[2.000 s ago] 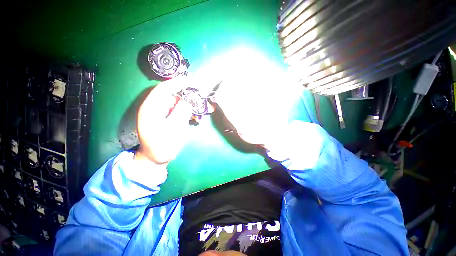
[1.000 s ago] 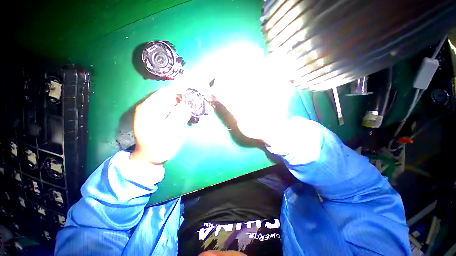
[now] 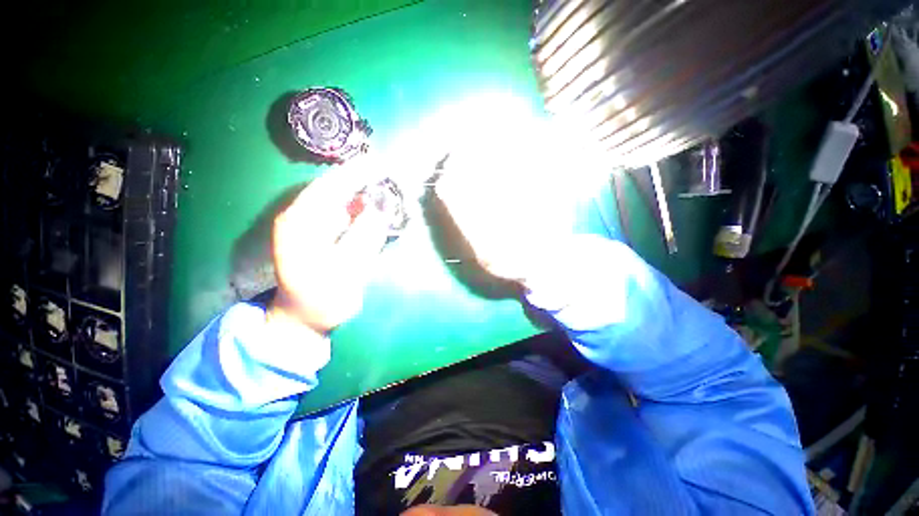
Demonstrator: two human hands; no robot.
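Note:
My left hand (image 3: 320,247) holds a round black-and-silver lens module (image 3: 387,206) at its fingertips, partly washed out by glare. My right hand (image 3: 504,217) is just right of it, almost wholly lost in the bright spot; its fingertips and anything in them cannot be made out. A thin dark mark shows near its fingers. A second round module (image 3: 324,123), a dark ringed disc with a small projection at its side, lies on the green mat (image 3: 242,111) above my left hand.
A large ribbed lamp shade (image 3: 695,60) covers the upper right. A black parts tray (image 3: 151,242) stands at left. A pale flat strip (image 3: 662,207), a clear-ended cylinder (image 3: 708,171), a dark cylinder (image 3: 741,202) and a white cord switch (image 3: 834,151) are at right.
My right hand's dark edge has drawn slightly away from the held module, leaving a wider bright gap. The held module has turned and shows less clearly. The view has shifted slightly.

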